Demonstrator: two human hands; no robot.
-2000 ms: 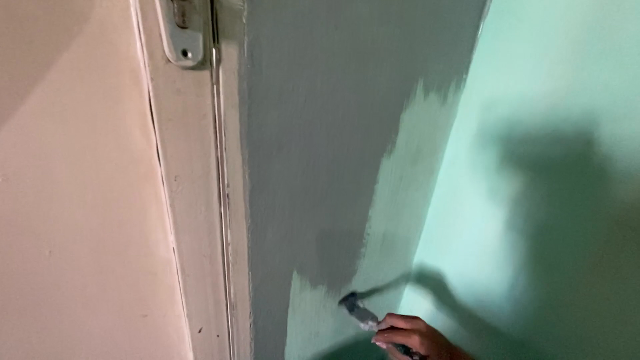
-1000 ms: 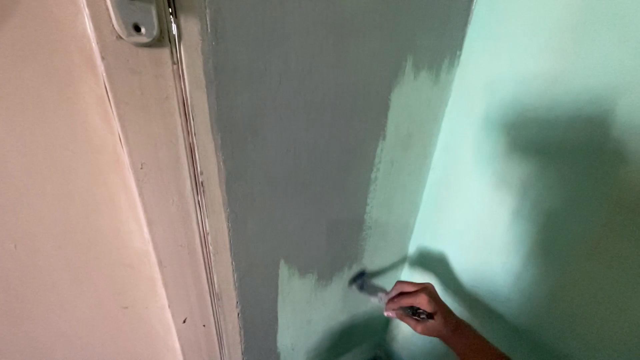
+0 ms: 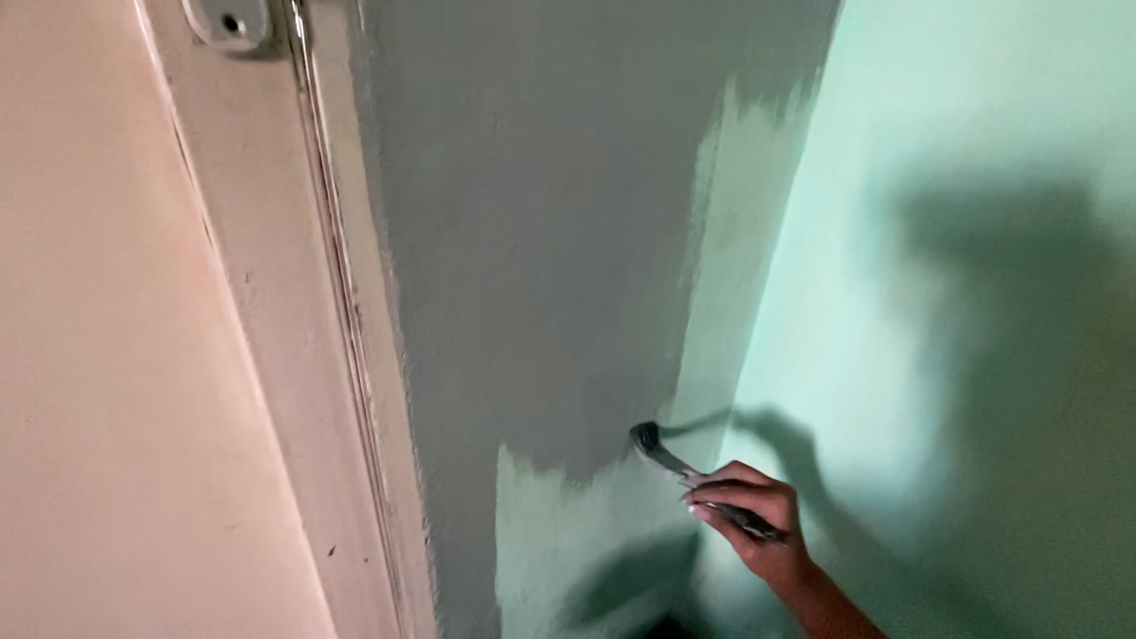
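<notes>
My right hand point(image 3: 754, 519) comes in from the lower right, closed around the handle of a paintbrush point(image 3: 666, 457). The brush points up and to the left, and its dark, paint-loaded bristles lie at the ragged lower edge of the grey paint point(image 3: 532, 266) on the wall. Below and to the right of the grey, bare light green wall point(image 3: 568, 541) shows, with a green strip running up to the corner. My left hand is out of the view.
On the left stands a pale door frame point(image 3: 257, 293) with a metal fitting point(image 3: 231, 22) at its top. A light green wall point(image 3: 852, 355) adjoins on the right and carries shadows. A dark object point(image 3: 667, 628) shows at the bottom edge.
The brush has moved upward a little along the lower edge of the grey paint, still in my right hand. The view has shifted somewhat.
</notes>
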